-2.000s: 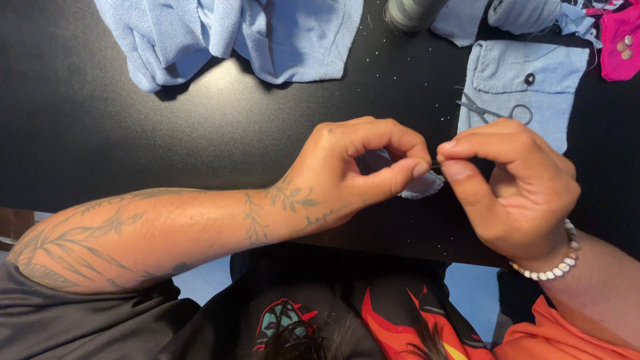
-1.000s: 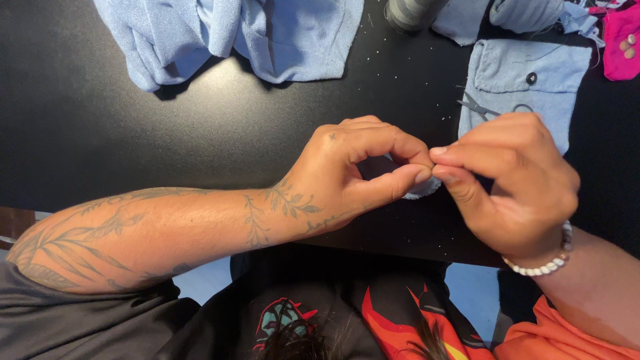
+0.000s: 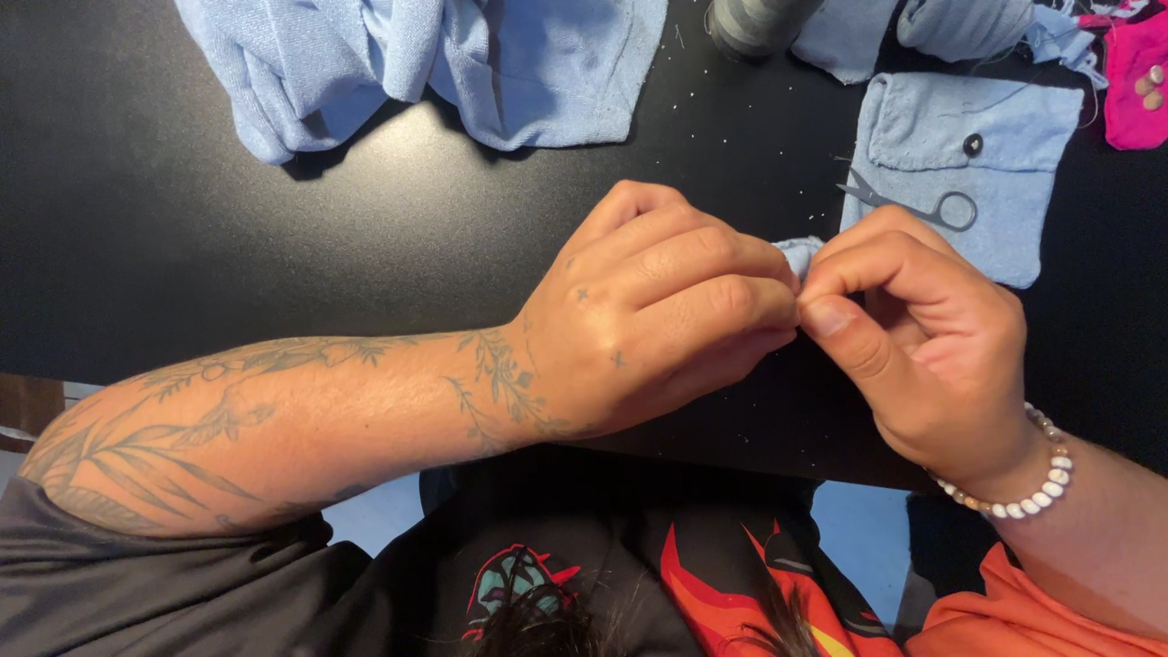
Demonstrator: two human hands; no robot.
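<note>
My left hand [image 3: 671, 306] is turned palm down at the centre, its fingers bent and their tips meeting those of my right hand [image 3: 912, 338]. My right thumb and index finger are pinched together; whatever lies between them is too small or hidden to name. A bit of light blue cloth [image 3: 800, 253] shows behind the fingertips, mostly covered by my hands. Just beyond my right hand lies a light blue fabric pouch [image 3: 999, 214] with a flap and a black button [image 3: 974, 144]. Small scissors [image 3: 903, 203] rest on the pouch, blades pointing left.
Crumpled light blue fabric [image 3: 566, 82] lies on the black table [image 3: 274, 246] at the upper left. A grey cylindrical object [image 3: 757, 23] stands at the top edge. Rolled blue cloth [image 3: 963, 27] and pink fabric [image 3: 1131, 91] with several buttons are at the upper right. Tiny white specks dot the table.
My left hand has rolled over from a thumb-and-finger pinch, so its back and bent fingers now face up. My right fingertips stay against it.
</note>
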